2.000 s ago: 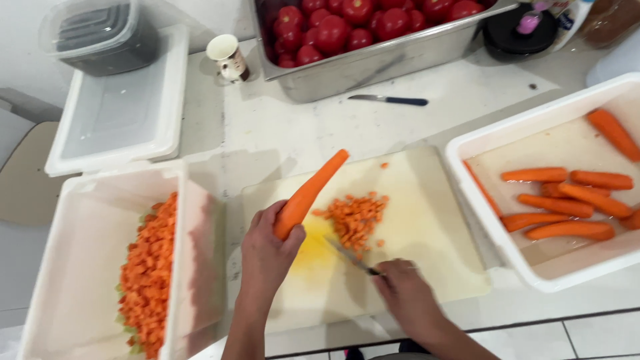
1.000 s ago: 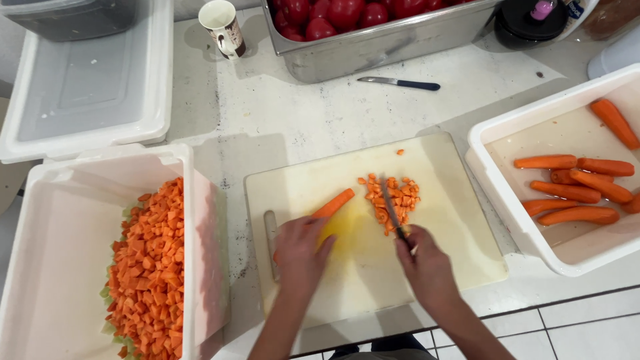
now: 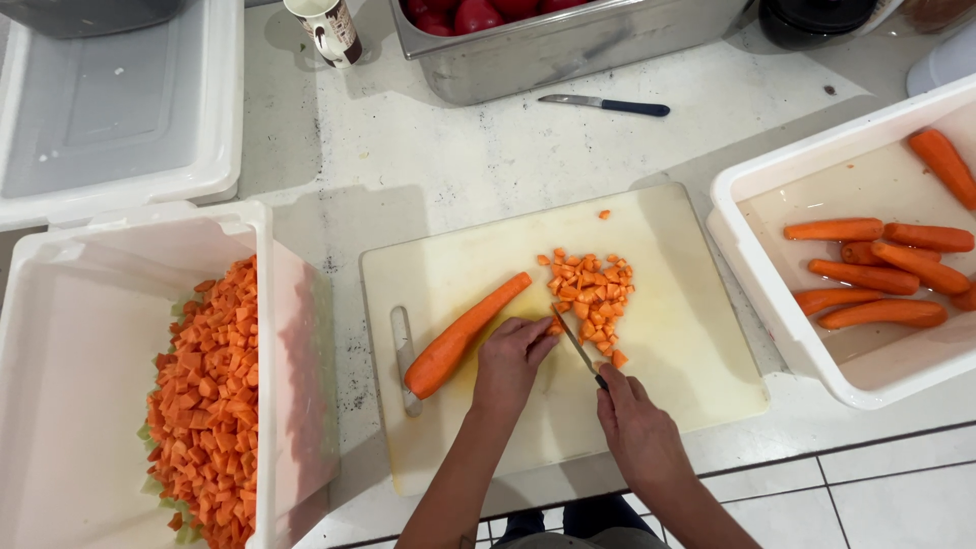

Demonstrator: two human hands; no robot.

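On a pale plastic cutting board (image 3: 686, 381), my right hand (image 3: 640, 423) grips the dark handle of a small kitchen knife (image 3: 581, 349). The blade meets a small piece of carrot (image 3: 556, 326), which the fingertips of my left hand (image 3: 509, 362) pinch. Diced carrot (image 3: 591, 293) lies in a pile just beyond the blade. A peeled carrot (image 3: 469, 335) rests on the board left of my left hand, beside the handle slot. More diced carrot (image 3: 206, 404) is heaped in a white plastic bin (image 3: 265, 366) at the left.
At the right, a white tub (image 3: 762, 343) holds several peeled carrots (image 3: 881, 314) in liquid. Behind the board lie a second knife (image 3: 610, 104), a steel pan (image 3: 534, 61) of red tomatoes (image 3: 476, 15) and a patterned mug (image 3: 328, 34). A translucent lid (image 3: 107, 99) is at back left.
The whole carrot, held in my left hand two seconds ago, now lies on the board. My left hand has moved right, close to the blade. The view has come nearer to the board.
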